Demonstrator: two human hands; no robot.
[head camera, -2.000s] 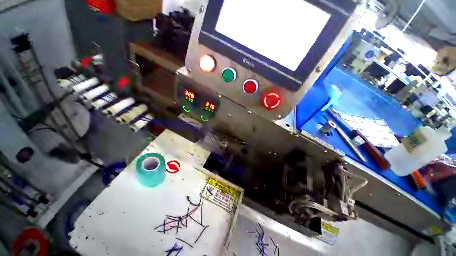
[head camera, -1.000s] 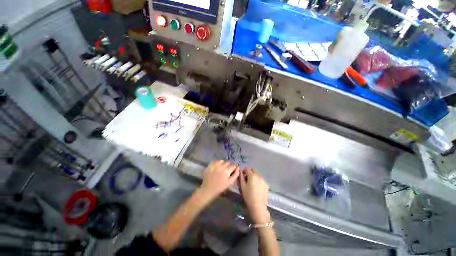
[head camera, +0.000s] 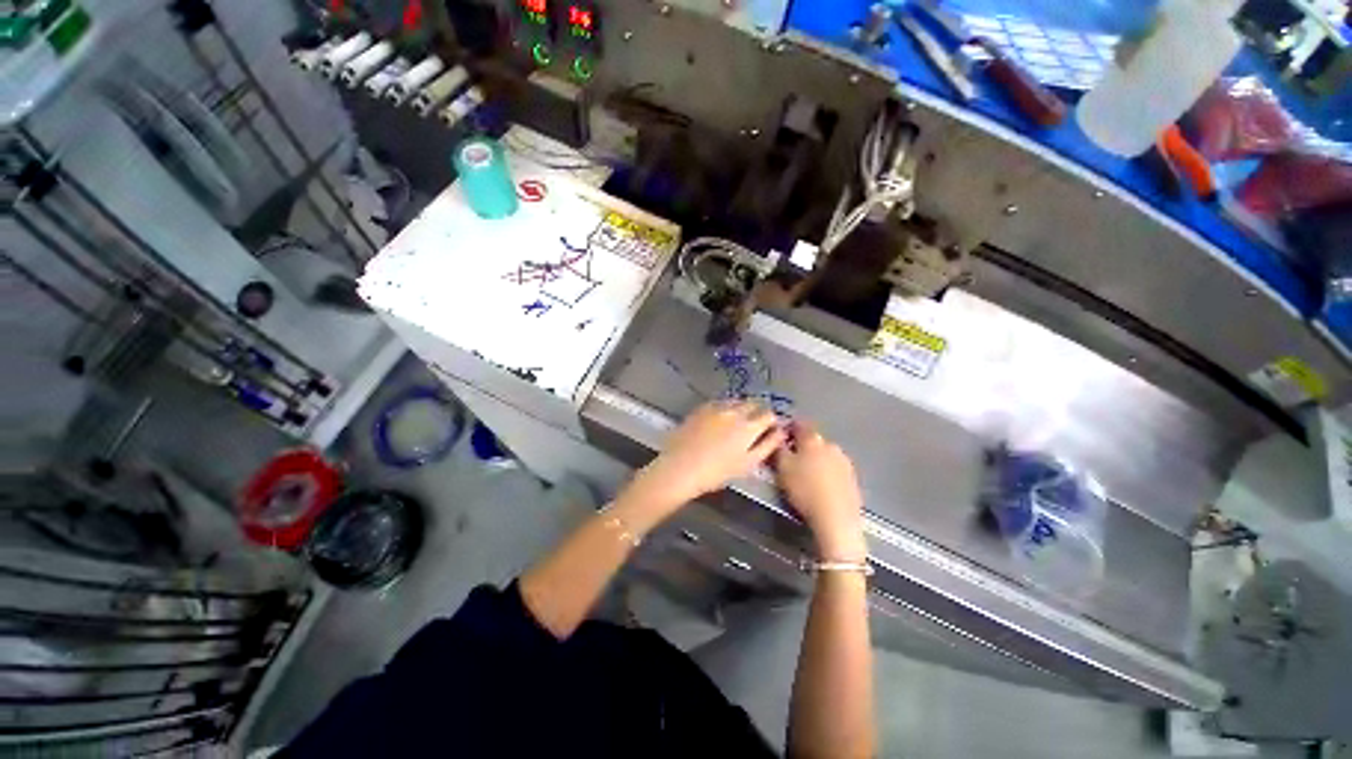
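Observation:
My left hand (head camera: 721, 445) and my right hand (head camera: 816, 478) are close together over the near edge of the grey metal output tray (head camera: 919, 489). Their fingertips meet or nearly meet. Something small and dark may be between the fingers, but it is too small and blurred to tell. Loose short blue wires (head camera: 737, 371) lie on the tray just beyond the fingers. A clear plastic bag with blue wires inside (head camera: 1045, 512) lies on the tray to the right of my hands.
A white machine cover (head camera: 489, 304) at left holds a teal tape roll (head camera: 485, 180) and scattered wire bits. The dark wire processing head (head camera: 816, 223) is behind the tray. Red (head camera: 291, 497) and black (head camera: 365, 537) coils lie on the floor. Tools and a white bottle (head camera: 1164, 74) are on the blue shelf.
Two seconds ago no hands showed; one second ago both were together at the tray edge. They are still together there. The view has tilted down, showing more of my arms and body.

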